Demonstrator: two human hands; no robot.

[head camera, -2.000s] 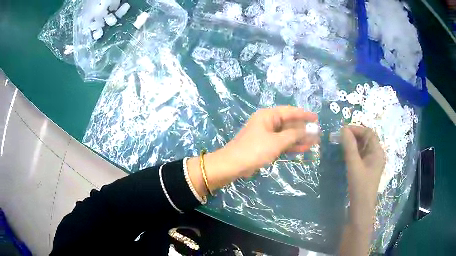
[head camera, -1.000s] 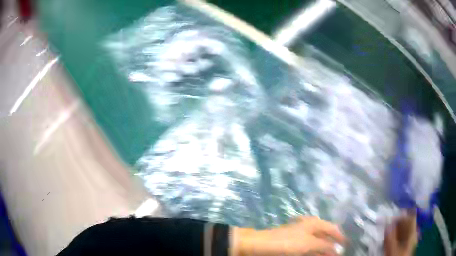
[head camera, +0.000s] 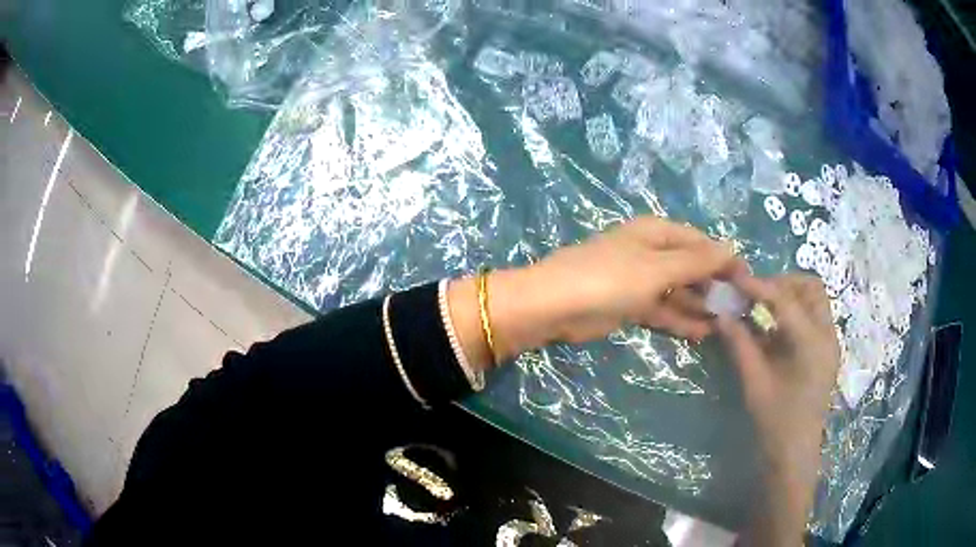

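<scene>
My left hand [head camera: 642,280] reaches in from the left and holds a small whitish piece [head camera: 726,300] between thumb and fingers. My right hand [head camera: 790,337] is at its right, slightly blurred, with its fingertips at the same piece. A small pale-yellow thing [head camera: 763,316] shows at the right fingertips. The fingers partly hide the whitish piece, so its shape is not clear. Both hands are above the clear plastic sheet [head camera: 599,401].
Clear holed pieces [head camera: 551,96] lie scattered behind the hands. White perforated discs [head camera: 872,251] are heaped at right, before the blue tray [head camera: 904,171] of white caps. A crinkled poly bag [head camera: 364,176] lies left. A dark phone [head camera: 940,395] is at far right.
The view swung left and away, blurred, then came back. Two seconds ago my hands were apart; now they meet at the small piece.
</scene>
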